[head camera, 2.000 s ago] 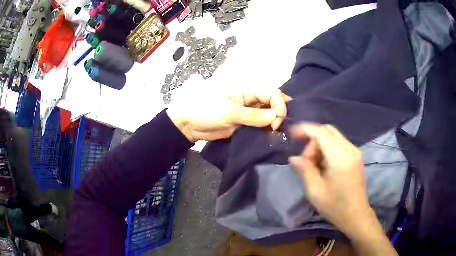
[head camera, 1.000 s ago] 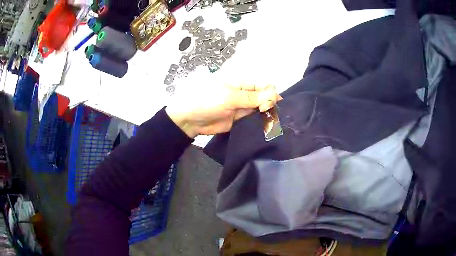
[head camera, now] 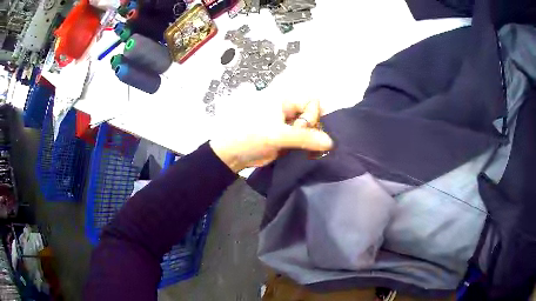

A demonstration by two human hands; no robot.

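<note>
A dark navy garment with grey-blue lining lies over the table edge in front of me. My left hand pinches the garment's edge between thumb and fingers. The metal clasp plate is mostly hidden under the thumb; only a small glint shows below it. A thin dark thread runs taut from near my left hand to the right across the lining. My right hand is not in view.
Small grey square fasteners lie scattered on the white table, with a dark disc among them. Beyond are an open tin, thread cones and longer metal plates. Blue baskets stand on the floor at left.
My right hand, over the cloth two seconds ago, is out of view. The clasp plate, exposed a second ago, is now covered by my left thumb. The thread now stretches rightward.
</note>
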